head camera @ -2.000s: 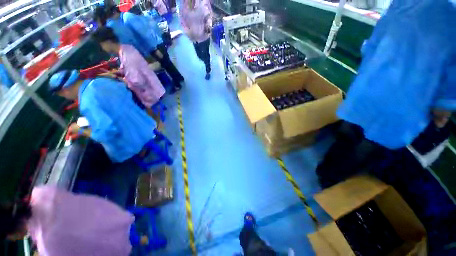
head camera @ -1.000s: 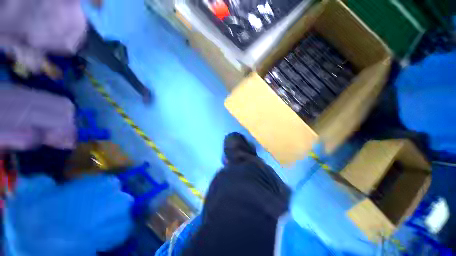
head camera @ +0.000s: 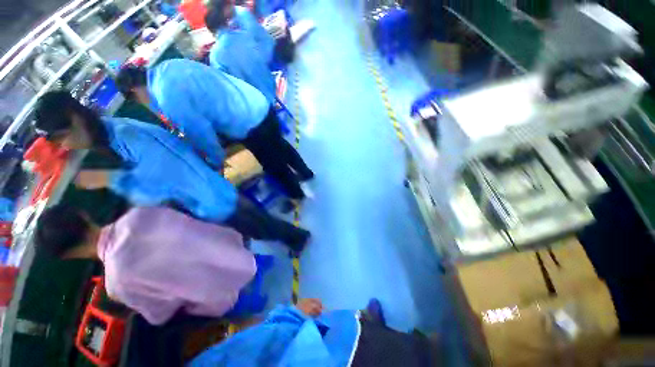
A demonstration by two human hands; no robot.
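Note:
My left hand (head camera: 310, 307) shows small and blurred at the bottom middle, at the end of a blue sleeve. No object can be made out in it, and its finger position is unclear. My right hand is out of the picture. A dark trouser leg and shoe show just right of the left hand. A white bench-top machine (head camera: 521, 193) on a pale stand is at the right of the aisle. A closed brown carton (head camera: 539, 301) with a white label stands at the lower right, in front of the machine.
A blue-floored aisle (head camera: 345, 179) runs ahead between yellow-black tape lines. At left, people in blue smocks (head camera: 172, 172) and one in pink (head camera: 172, 261) bend over the line. A red bin (head camera: 100, 330) is lower left. Blue stools (head camera: 391, 32) stand on both sides.
The view has swung up and moved along the aisle. The open cartons of dark units have left the picture, and the white machine now shows large at the right.

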